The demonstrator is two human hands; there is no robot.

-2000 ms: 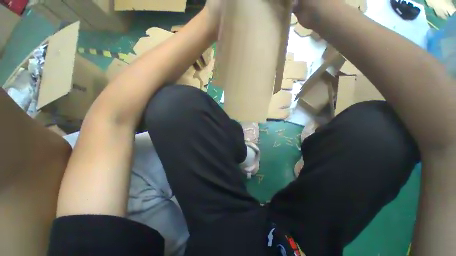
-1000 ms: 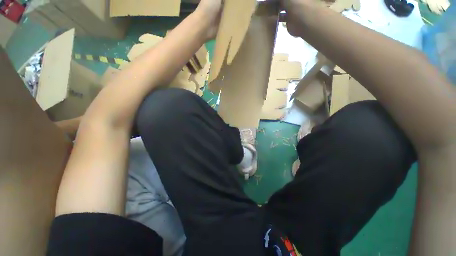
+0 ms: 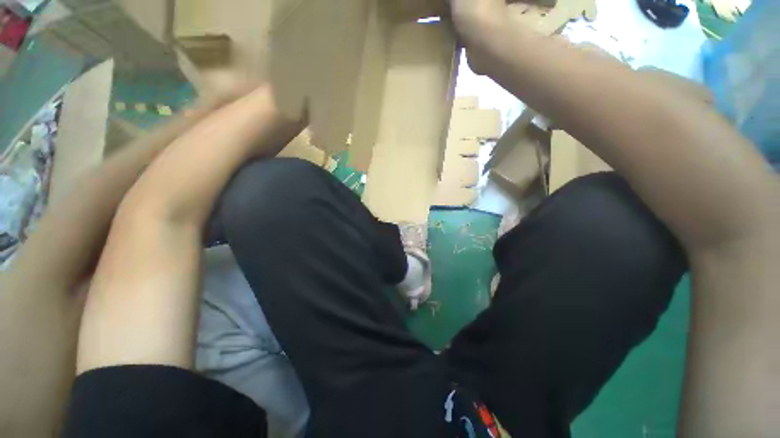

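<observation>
A partly folded brown cardboard insert (image 3: pixel 410 120) hangs between my forearms at the top centre, its long panel slanting down towards my shoe. A wide flap (image 3: pixel 321 64) stands off its left side. My left forearm ends behind this flap, so my left hand is hidden. My right hand (image 3: pixel 475 26) is at the top edge, partly cut off, closed against the insert's upper right edge; its fingertips do not show.
Notched blanks (image 3: pixel 466 150) and open folded pieces (image 3: pixel 522 158) lie beyond my knees on a white sheet (image 3: pixel 624 43). A black curved object (image 3: pixel 663 12) and blue plastic (image 3: pixel 748 85) are at upper right. Another person's arm (image 3: pixel 56 214) and a filled carton (image 3: pixel 81 128) are at left.
The insert's left flap has swung left and now looks wider, covering my left hand. My right hand has shifted slightly left. A neighbour's blurred arm has come further into view at left.
</observation>
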